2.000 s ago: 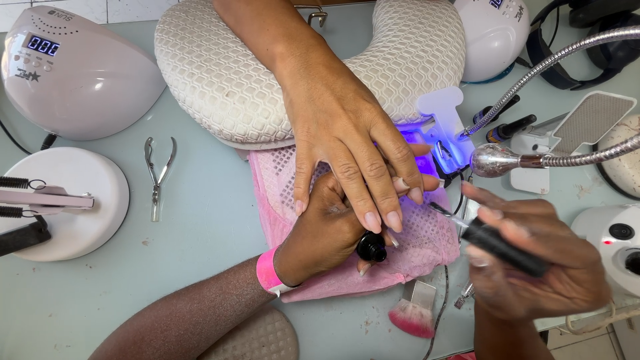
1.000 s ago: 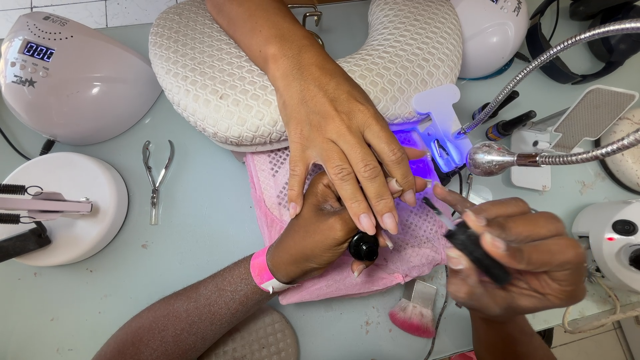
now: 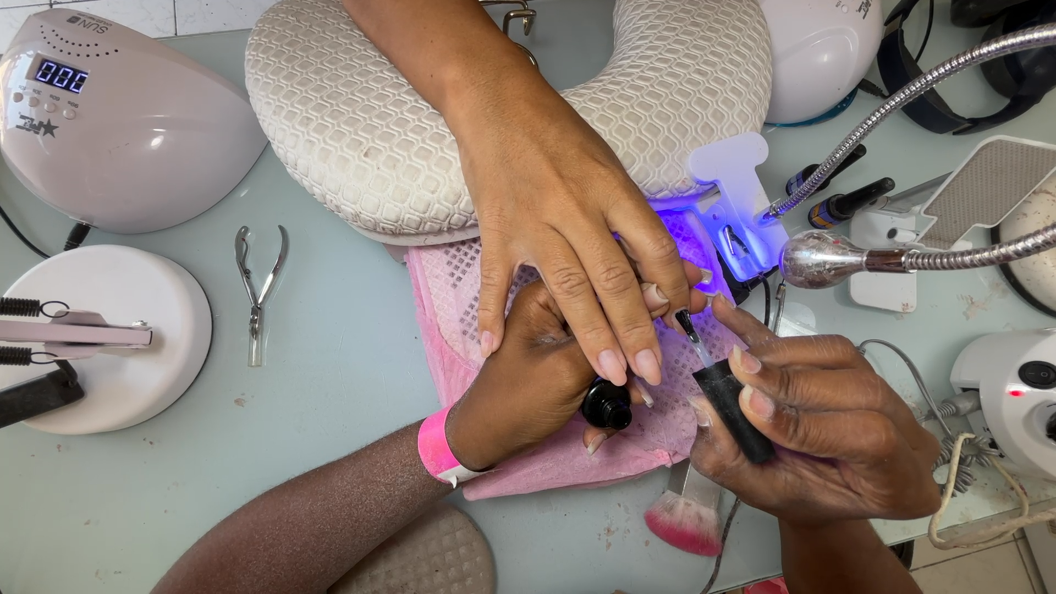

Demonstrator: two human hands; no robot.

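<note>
Another person's hand [image 3: 569, 223] lies palm down, fingers spread, over my left hand [image 3: 536, 363], which wears a pink wristband [image 3: 440, 448]. An open black nail polish bottle [image 3: 607, 404] is held in my left hand, whose fingers are partly hidden beneath the other hand. Between thumb and fingers, my right hand [image 3: 817, 412] grips the black cap of a nail polish brush [image 3: 733, 411]. The brush tip is at the nail of the person's index finger. Under the hands is a pink towel [image 3: 445, 330], and violet light falls on its upper right part.
A textured cushion [image 3: 355, 124] supports the person's wrist. Cuticle nippers [image 3: 257, 289] and a nail lamp [image 3: 124, 124] are at left, near a round white stand [image 3: 140, 355]. A flexible metal lamp arm [image 3: 973, 260] reaches in from the right, above a nail drill unit [image 3: 1011, 396]. A pink-tipped brush [image 3: 686, 520] lies below the towel.
My right hand has turned the brush, and its tip now meets the person's index fingertip; earlier it was a little apart from it. The left hand has stayed nearly still.
</note>
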